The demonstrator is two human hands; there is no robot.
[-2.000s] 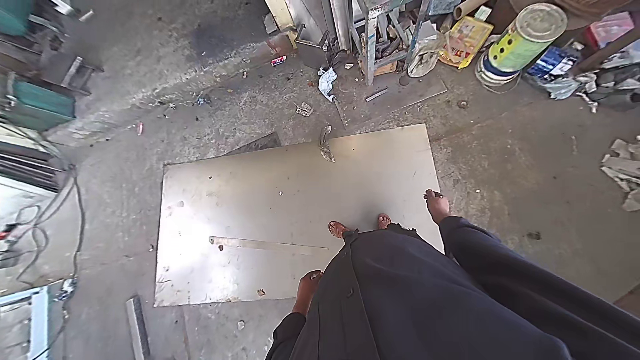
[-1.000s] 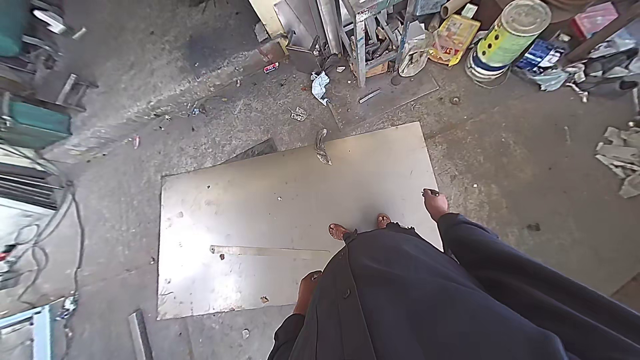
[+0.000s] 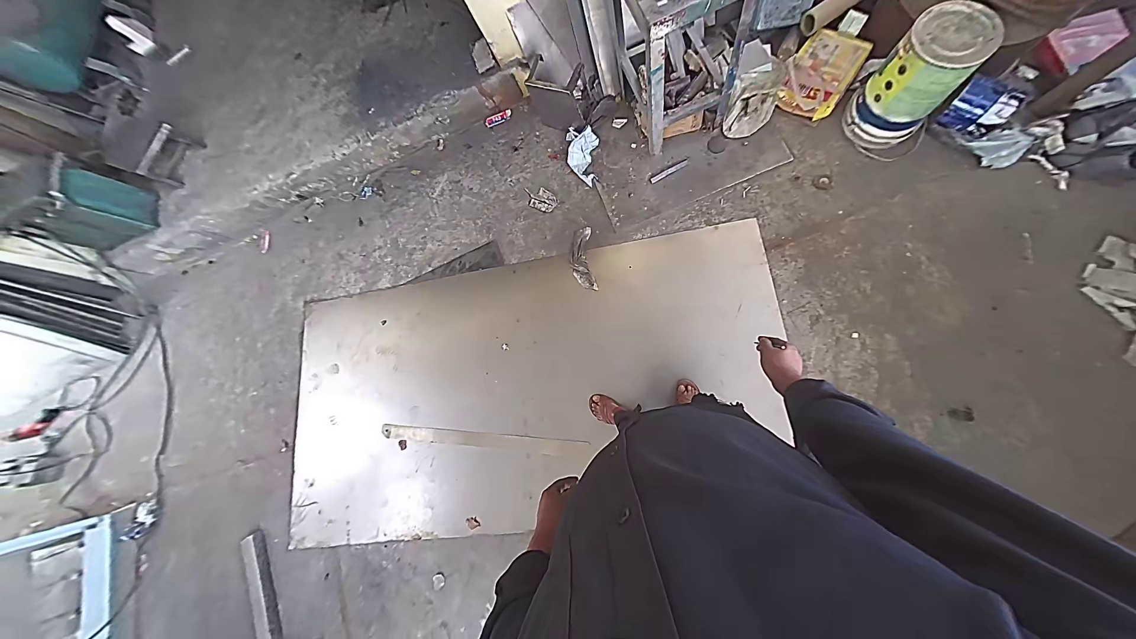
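Observation:
My right hand [image 3: 779, 362] is held out over the right edge of a large metal sheet [image 3: 532, 337], its fingers closed on a small dark object [image 3: 770, 342] too small to name. Beside my dark clothing, my left hand [image 3: 557, 506] hangs near the sheet's lower edge; its fingers are curled, and whether it holds anything cannot be told. My feet stand on the sheet. A flat metal strip, perhaps a steel rule [image 3: 479, 439], lies across it, its right end close to my clothing. A crumpled grey rag or glove [image 3: 581, 259] rests over the sheet's top edge.
A metal bench frame [image 3: 655, 89] with scrap beneath stands beyond the sheet. A yellow-green drum [image 3: 932, 71] and clutter are at upper right. Cables [image 3: 164, 399] run along the floor at left, near a light blue metal frame [image 3: 98, 568]. A metal bar [image 3: 260, 581] lies at lower left.

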